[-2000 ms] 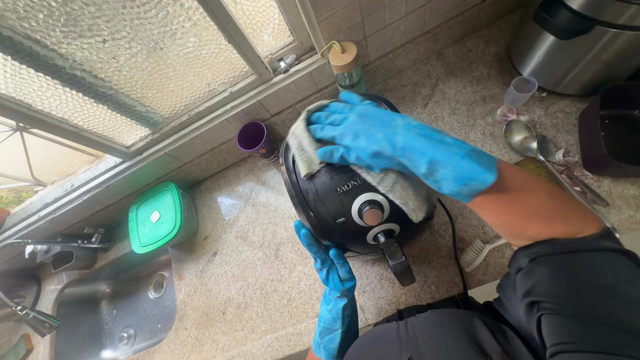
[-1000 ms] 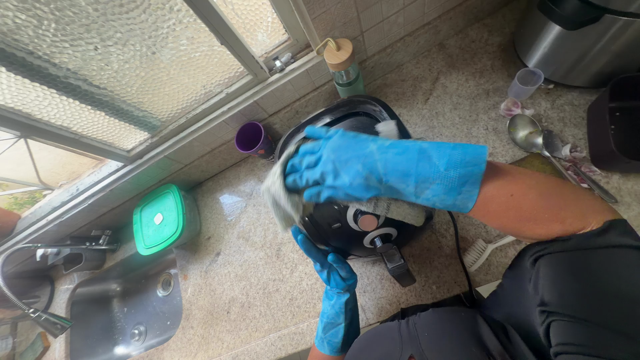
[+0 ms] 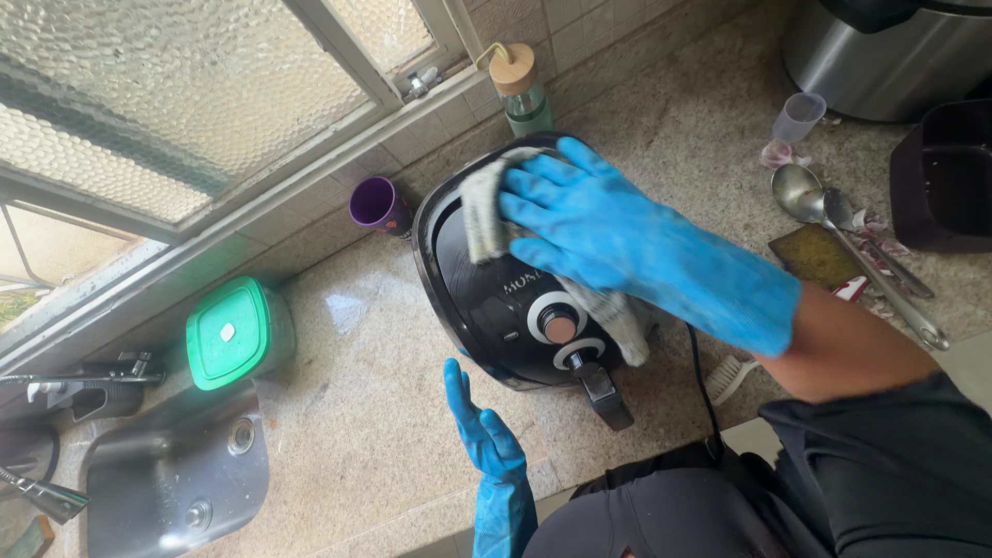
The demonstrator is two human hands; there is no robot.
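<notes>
A black air fryer (image 3: 473, 302) with two round knobs and a front handle stands on the stone countertop. My right hand (image 3: 585, 217), in a blue rubber glove, presses a grey-white cloth (image 3: 484, 217) onto its top. Part of the cloth hangs down the fryer's right side. My left hand (image 3: 484, 434), gloved alike, is beside the fryer's lower left edge with fingers apart and nothing in it; whether a fingertip touches the casing cannot be told.
Behind the fryer are a purple cup (image 3: 375, 203) and a wooden-lidded bottle (image 3: 527, 97). A green-lidded container (image 3: 229, 332) sits by the sink (image 3: 178, 457). To the right lie a large spoon (image 3: 798, 194), a brush (image 3: 728, 378), a plastic cup (image 3: 798, 118) and a black basket (image 3: 911, 186).
My right hand has moved with the cloth from the fryer's left edge toward its upper middle. My left hand, at the fryer's lower edge before, now has its fingers more spread.
</notes>
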